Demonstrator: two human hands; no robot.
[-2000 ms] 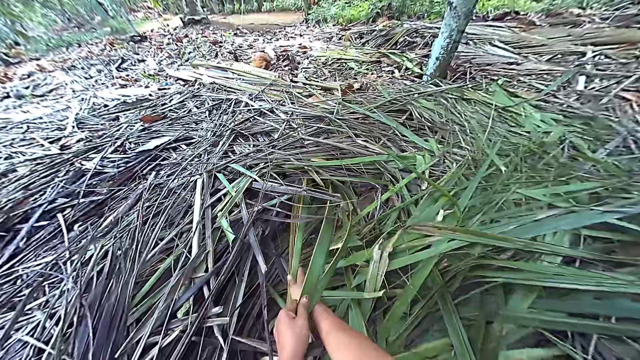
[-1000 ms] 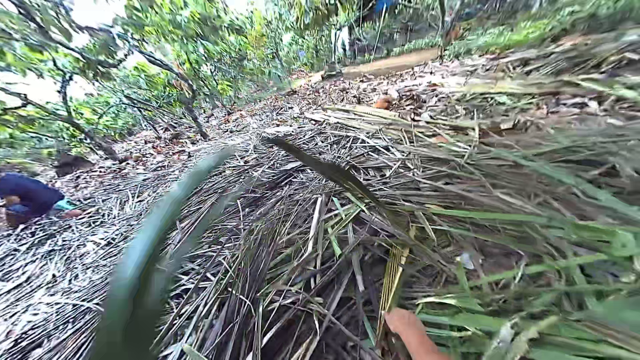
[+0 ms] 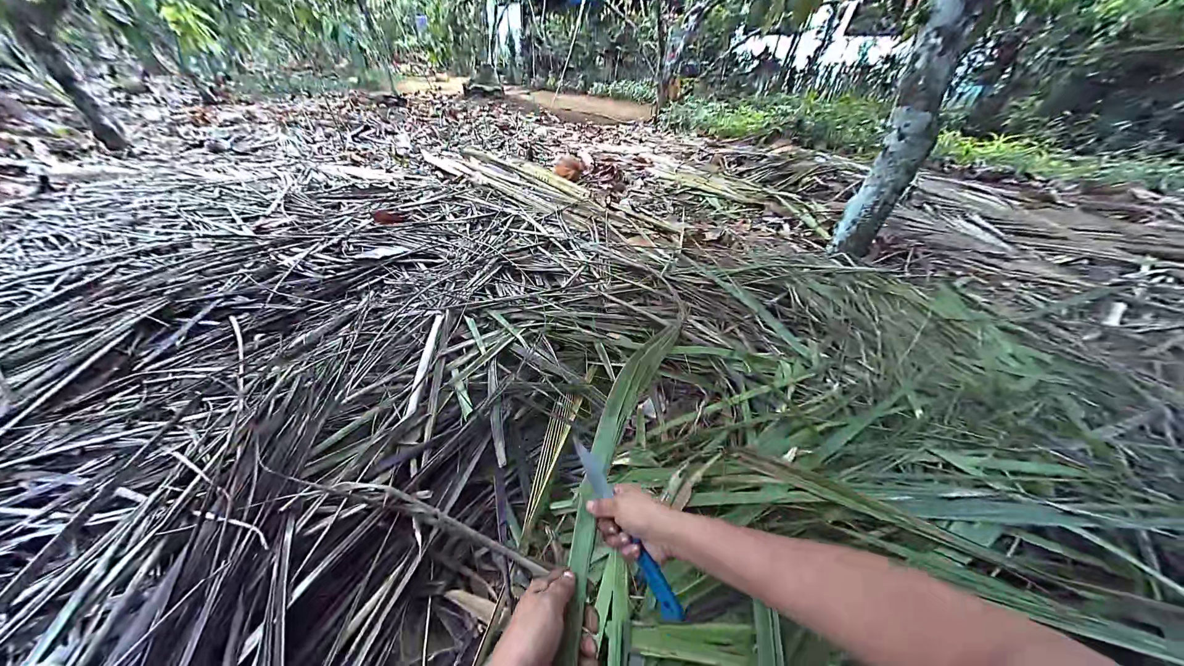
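My right hand [image 3: 633,524] grips a knife with a blue handle [image 3: 659,581]; its blade points up and to the left, against a long green palm leaflet [image 3: 622,400]. Low in the view, my left hand [image 3: 548,618] is closed around the lower part of that leaflet, which rises upright and bends right at its tip. A yellowish leaflet [image 3: 552,453] stands just left of the blade. Cut green leaves [image 3: 888,481] lie beneath and to the right of my right forearm.
Dry grey palm leaves [image 3: 231,388] cover the ground ahead and to the left. A slanted tree trunk [image 3: 893,153] rises at the upper right, another trunk [image 3: 69,83] at the upper left. An orange-brown husk-like object [image 3: 569,167] lies farther off among dead leaves.
The view has swung back from the left. The blue-handled knife now shows in my right hand, and my left hand holds one upright leaflet; two seconds ago both hands were together at the leaflets.
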